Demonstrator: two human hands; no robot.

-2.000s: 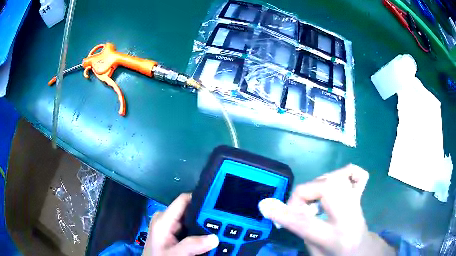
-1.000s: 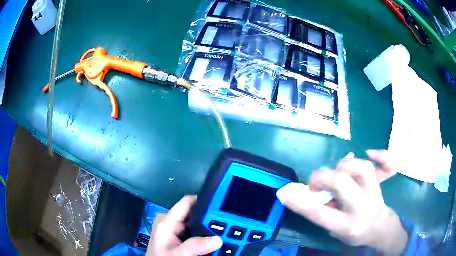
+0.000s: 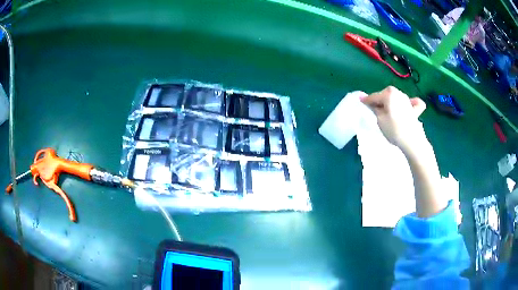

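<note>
The handheld tester [image 3: 197, 265], with black case, blue face and dark screen, is cut off by the bottom edge. My left hand is not in view. My right hand [image 3: 393, 113] is at the top right end of the squat white container [image 3: 342, 122], above the white wipes [image 3: 389, 190]. Its fingers are bent together, and whether they hold a wad is too unclear to tell. The lens panels [image 3: 203, 136] lie in rows under wrinkled clear film on a white sheet.
The orange air blow gun [image 3: 61, 168] lies at left, its clear hose [image 3: 166, 214] running towards the tester. Another tube hangs at the far left. Red and black clamp leads [image 3: 372, 50] and a blue-black tester [image 3: 447, 105] lie at upper right, beside the green edge. Clear-wrapped parts [image 3: 486, 226] lie at right.
The view has swung right and up. My right hand has moved from beside the tester's screen to the white container. My left hand has gone out of the picture, and the tester sits lower.
</note>
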